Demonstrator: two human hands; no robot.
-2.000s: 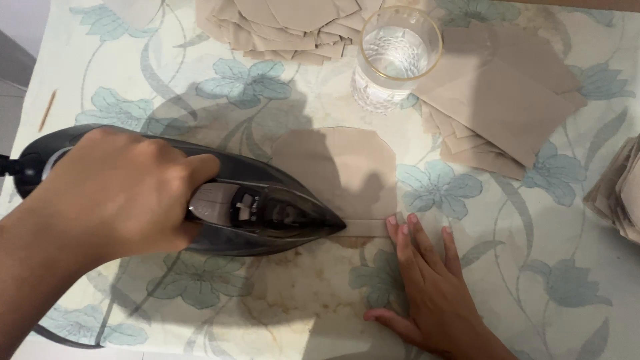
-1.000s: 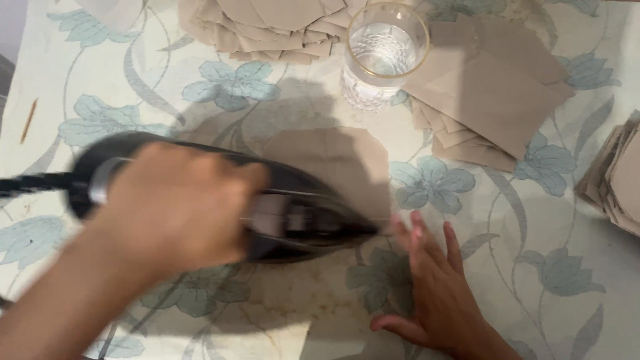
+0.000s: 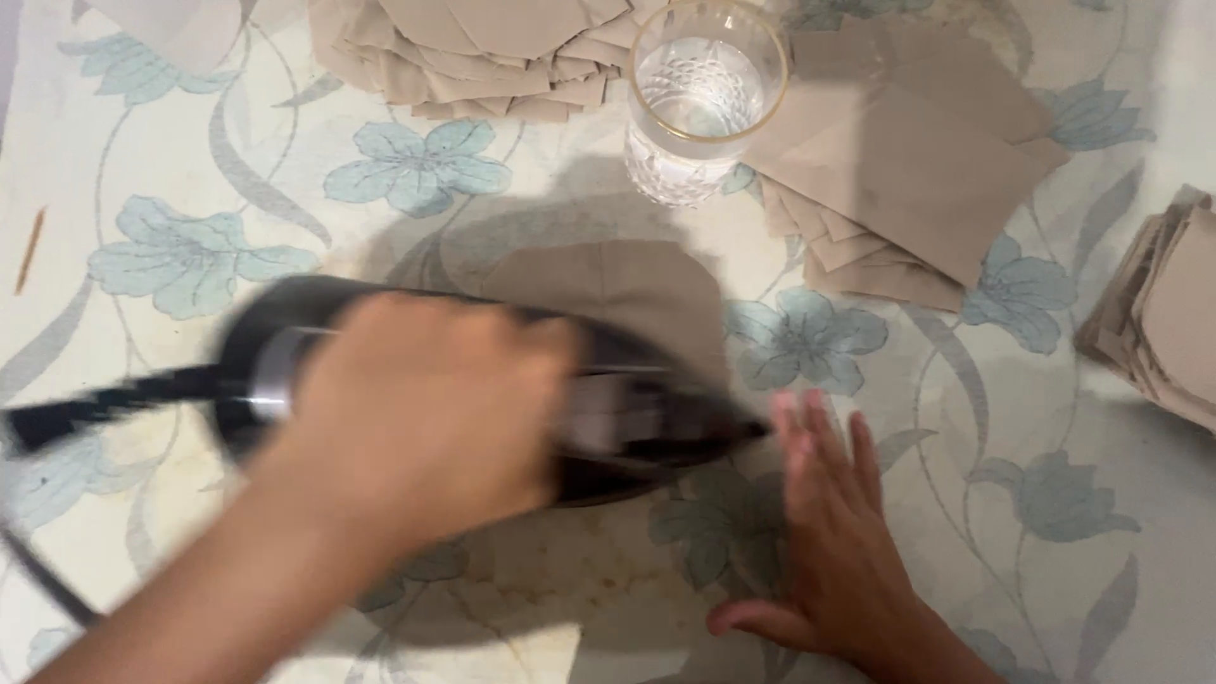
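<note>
My left hand, blurred by motion, is closed round the handle of a black electric iron. The iron's tip points right and its body lies over the lower part of a beige fabric piece; a seam line shows on the upper part of that piece. Just right of the iron's tip, my right hand rests on the floral cloth with fingers spread and fingertips close to the tip. Whether fabric lies under those fingertips cannot be told.
A glass of water with a gold rim stands behind the iron. Beige fabric pieces lie stacked at the top, at the upper right and at the right edge. The iron's cord runs left over the floral cloth.
My left hand has slid the iron to the right, bringing its tip up to my right fingertips. My right hand has stayed in nearly the same place.
</note>
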